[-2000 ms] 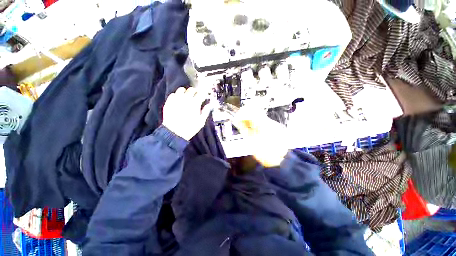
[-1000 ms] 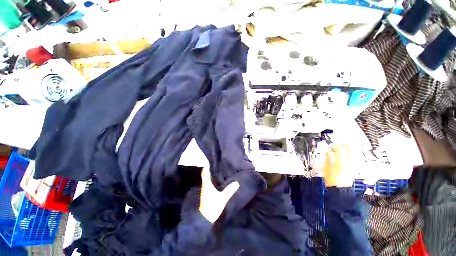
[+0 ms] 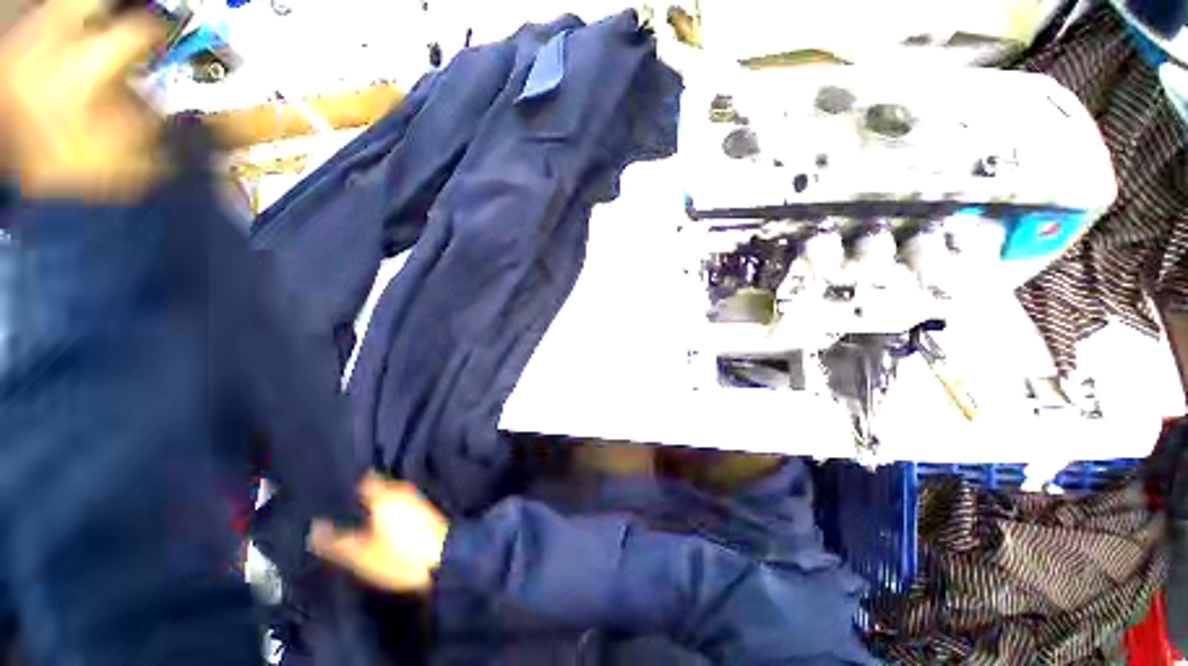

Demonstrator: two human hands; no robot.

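My left hand [image 3: 78, 111] is raised at the upper left, blurred and partly cut off; its grip is unclear. Dark navy cloth [image 3: 248, 299] hangs from beside it down to my right hand [image 3: 384, 533]. My right hand reaches across at the lower left, its fingers closed on the cloth, also blurred. More of the navy garment [image 3: 456, 286] lies over the table left of the overlock machine [image 3: 899, 143]. The machine's needle area [image 3: 749, 267] is uncovered by cloth.
A small tool with an orange handle [image 3: 958, 390] lies on the white table [image 3: 625, 377], right of the machine's front opening. Brown striped fabric [image 3: 1029, 566] is heaped at the right, beside a blue crate [image 3: 886, 520] below the table edge.
My left hand has risen to the upper left. My right hand has left the machine's front and crossed to the lower left, onto the cloth. The garment has shifted left off the table's front.
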